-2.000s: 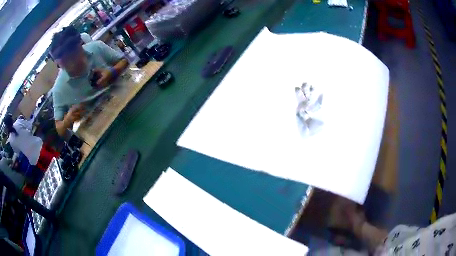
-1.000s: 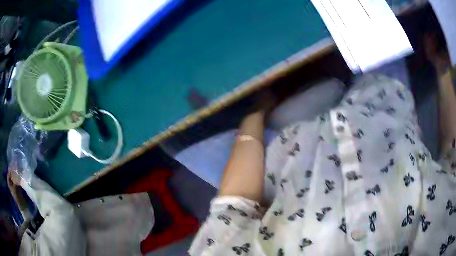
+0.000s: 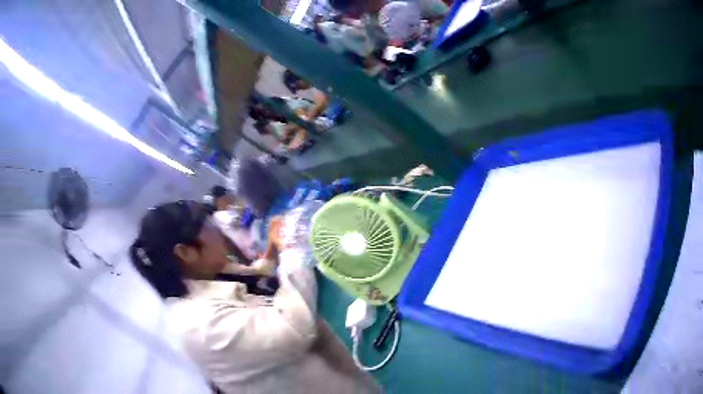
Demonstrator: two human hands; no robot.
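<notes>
Neither of my hands is in the picture. Nearest in front of me is a shallow blue tray with a white lining, lying on the teal-green bench. A light green desk fan with a round grille stands against the tray's left side. A white power adapter with a looped white cable lies below the fan, beside a small dark object. The view is tilted and somewhat blurred.
A person in a cream top sits left of the fan, hands near clear crinkled plastic. A green metal beam crosses above the dark green belt. A white sheet shows at the right edge. More people sit behind.
The view has swung left and up from my lap to the fan, tray and neighbouring person. My left forearm and my right arm have gone out of the picture.
</notes>
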